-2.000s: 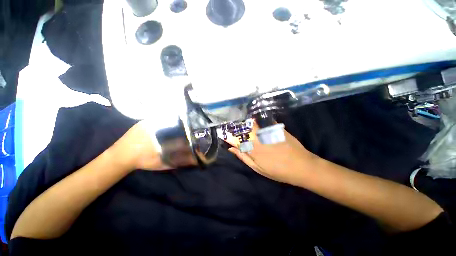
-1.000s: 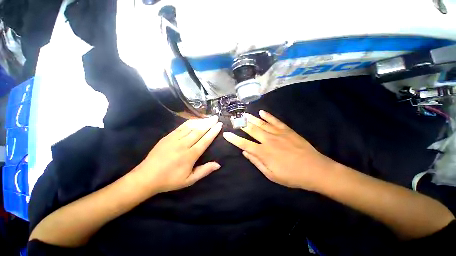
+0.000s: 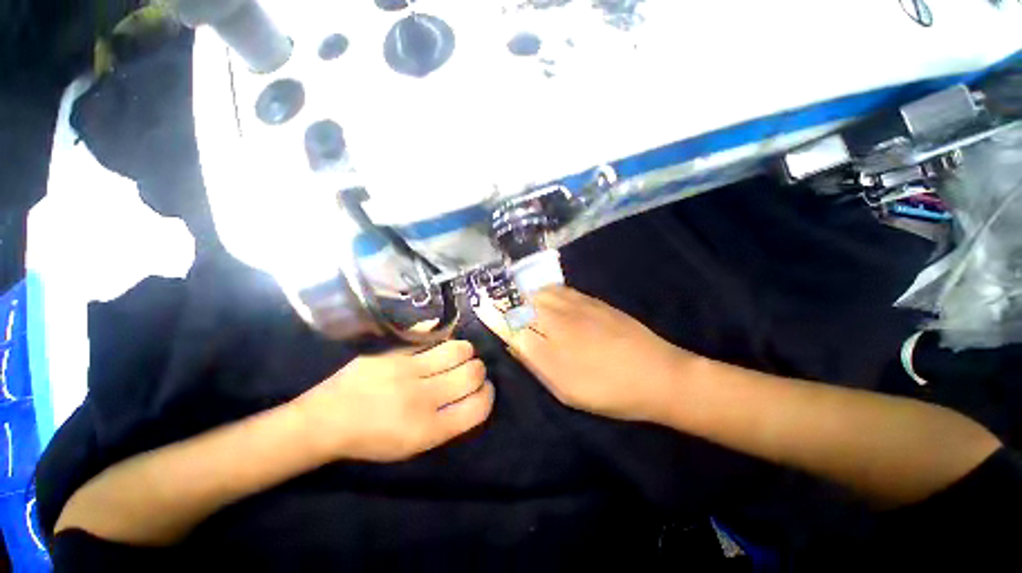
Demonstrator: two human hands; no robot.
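Black cloth (image 3: 583,459) spreads over the white machine table and towards my lap. The white sewing machine head (image 3: 628,78) with a blue stripe stands over it. My left hand (image 3: 420,397) lies on the cloth just in front of the needle area, its fingers curled in, gripping the cloth. My right hand (image 3: 594,353) lies on the cloth at the right of the needle area; its fingertips are partly hidden behind the presser parts (image 3: 493,293), so its hold cannot be made out.
Blue crates (image 3: 20,448) stand at the left edge beside the white table (image 3: 123,246). A crumpled clear plastic bag (image 3: 986,246) lies at the right, near a tray with thin coloured items (image 3: 919,209). A pale looped strip (image 3: 913,358) lies below the bag.
My left hand was flat with spread fingers a second ago; its fingers are now curled. My right fingers have moved in under the machine head. The view has tilted, showing more of the machine's top.
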